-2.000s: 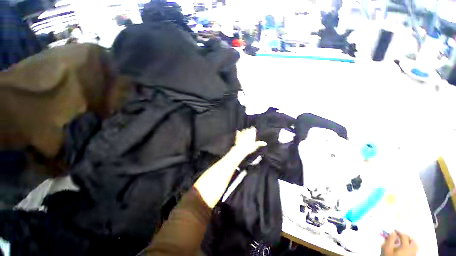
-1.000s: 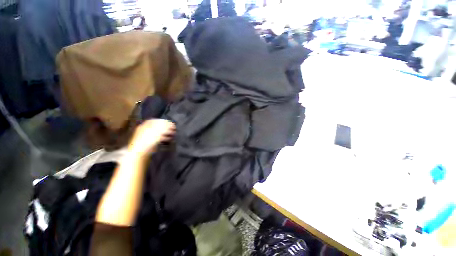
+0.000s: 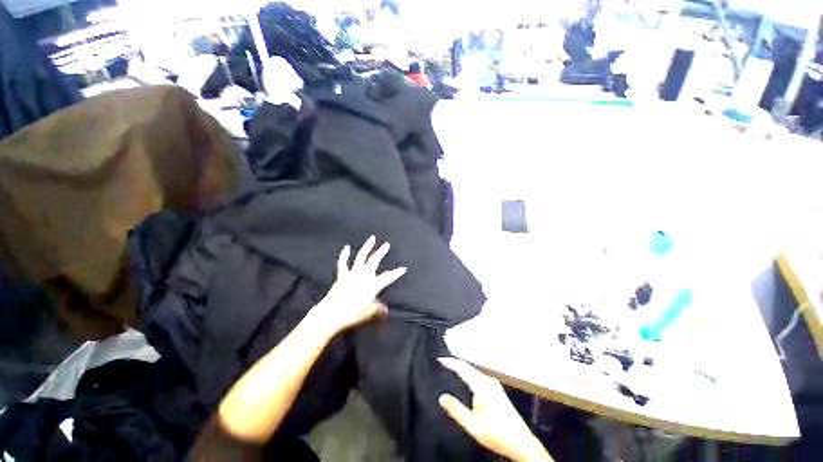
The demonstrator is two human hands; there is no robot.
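A large heap of black garments (image 3: 334,212) lies in front of me, left of centre, on the left part of the white table. My left hand (image 3: 363,284) lies on the front of the heap with its fingers spread. My right hand (image 3: 483,411) is at the heap's lower right, by the table's front edge, with thumb and fingers apart beside the hanging black cloth. The sewing machine's small dark metal parts (image 3: 591,338) show on the white table to the right, near bright blue pieces (image 3: 666,316).
A brown-covered object (image 3: 117,180) stands at the left. A small dark flat rectangle (image 3: 513,217) lies on the white table (image 3: 559,162). More black cloth (image 3: 108,411) with white patches is at lower left. A yellow-edged side table (image 3: 799,293) is at far right.
The view has swung left and back right. My left hand has moved from the heap's left side to its front. Black cloth now hangs down its front right. My right hand has come in beside it.
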